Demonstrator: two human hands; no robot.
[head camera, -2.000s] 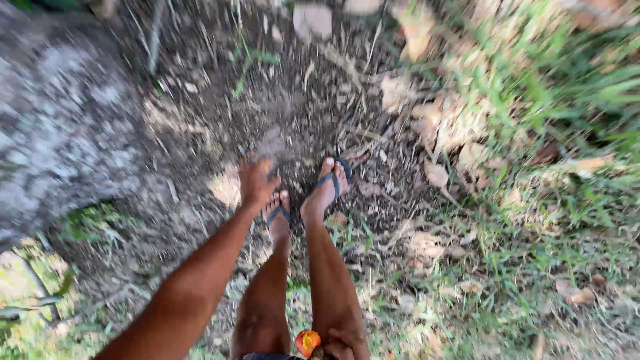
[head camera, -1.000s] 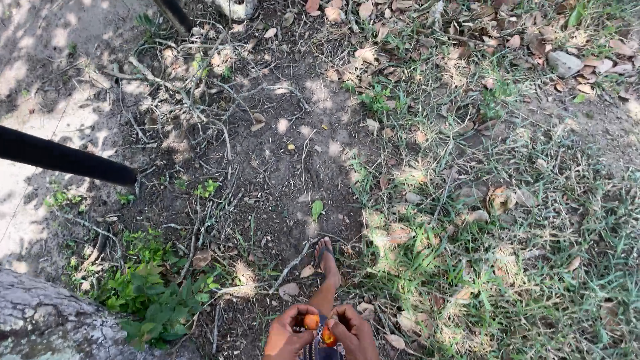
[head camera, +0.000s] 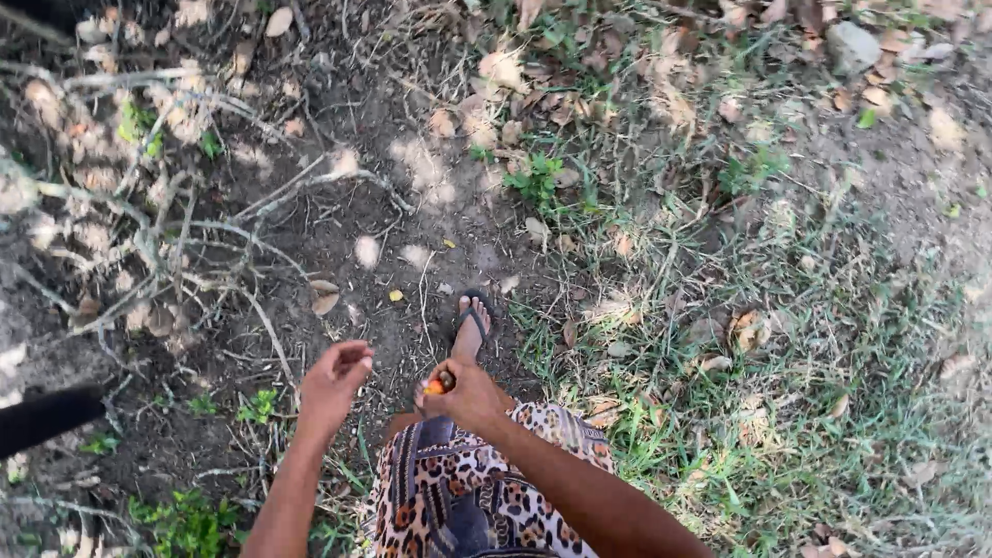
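Observation:
My right hand (head camera: 466, 395) is closed around a small orange-red fruit (head camera: 435, 386) with a dark brown part at its end, in front of my patterned clothing (head camera: 465, 480). To the left of it, my left hand (head camera: 338, 380) is raised over bare soil, its fingers curled and apart, with nothing seen in it. Beyond the right hand, one foot in a dark flip-flop (head camera: 474, 316) stands on the dirt. The other foot is mostly hidden behind the right hand.
Dry branches (head camera: 147, 232) lie across the soil at the left. A dark pole (head camera: 50, 418) juts in at the left edge. Grass (head camera: 659, 434) and dry leaves cover the right side, and a pale stone (head camera: 852, 46) lies at the upper right.
A second ago both hands were close together at the orange fruit; the left hand has since moved away to the left. The view has shifted along the ground.

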